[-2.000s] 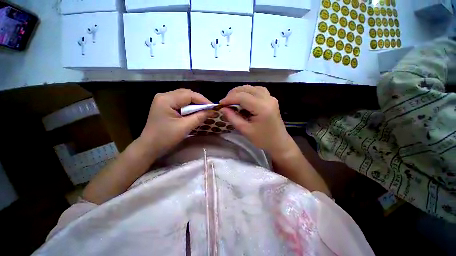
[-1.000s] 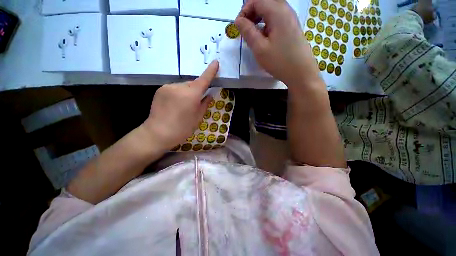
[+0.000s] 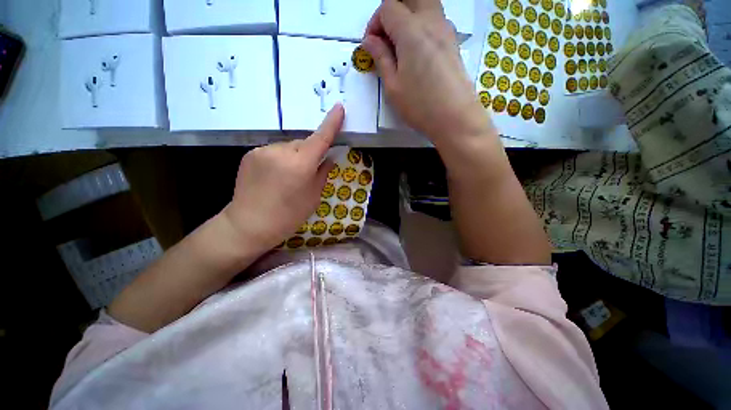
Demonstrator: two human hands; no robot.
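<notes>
A white earbud box [image 3: 308, 112] stands in the front row, with a round gold sticker [image 3: 363, 58] at its top right corner. My right hand [image 3: 421, 68] is at that corner, its bent fingertips touching or right beside the sticker; whether they still grip it I cannot tell. My left hand [image 3: 280, 180] holds a sticker sheet [image 3: 343, 196] with rows of gold discs below the table edge. Its index finger is stretched out and its tip rests on the box's front part. My right forearm partly hides the box to the right.
More white boxes [image 3: 220, 84] stand to the left and behind. Spare sticker sheets [image 3: 517, 64] lie at right. A phone [image 3: 10, 54] is at the far left edge. A person's patterned sleeve [image 3: 669, 96] is at right. An open carton with white boxes [image 3: 108, 260] is below left.
Since two seconds ago, both hands have moved from the sheet near my lap to the box, and a gold sticker now shows on its corner. Over the last second the hands have barely moved.
</notes>
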